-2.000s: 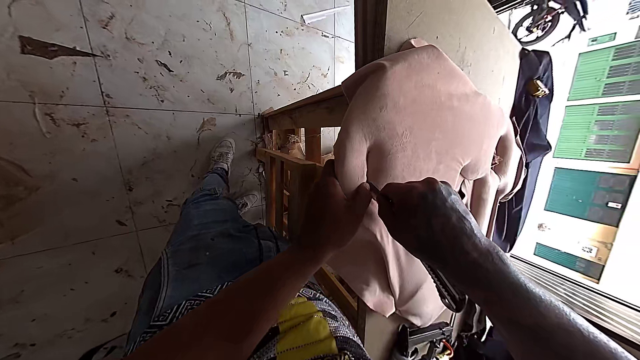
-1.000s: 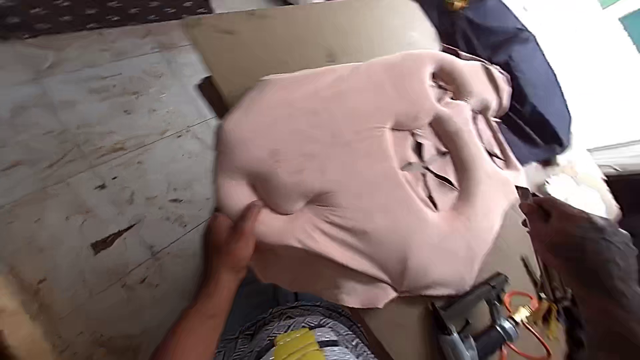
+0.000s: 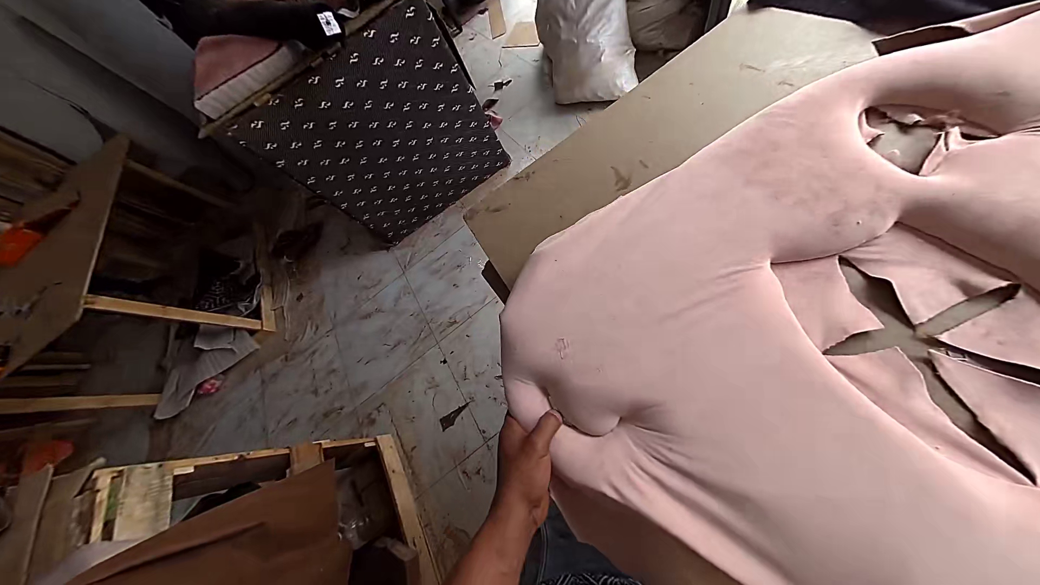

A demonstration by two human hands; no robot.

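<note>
A padded upholstery piece covered in pink fabric [image 3: 699, 341] fills the right of the head view, lying over a flat tan board [image 3: 650, 122]. Its surface has a tucked fold near the left corner, and openings at the right show cut fabric flaps [image 3: 959, 276]. My left hand [image 3: 526, 463] grips the lower left edge, its thumb on top by the fold and its fingers hidden beneath. My right hand is outside the view.
A dark patterned fabric-covered panel [image 3: 366, 122] stands beyond the tiled floor [image 3: 366, 309]. Wooden frames [image 3: 179, 313] are at the left, another frame [image 3: 398, 496] at the lower left. A filled pale sack [image 3: 585, 49] stands behind the board.
Two seconds ago both hands were together at the pink piece; a second ago they were apart, the right beyond its right edge. Now the right hand is out of sight. The view has swung left.
</note>
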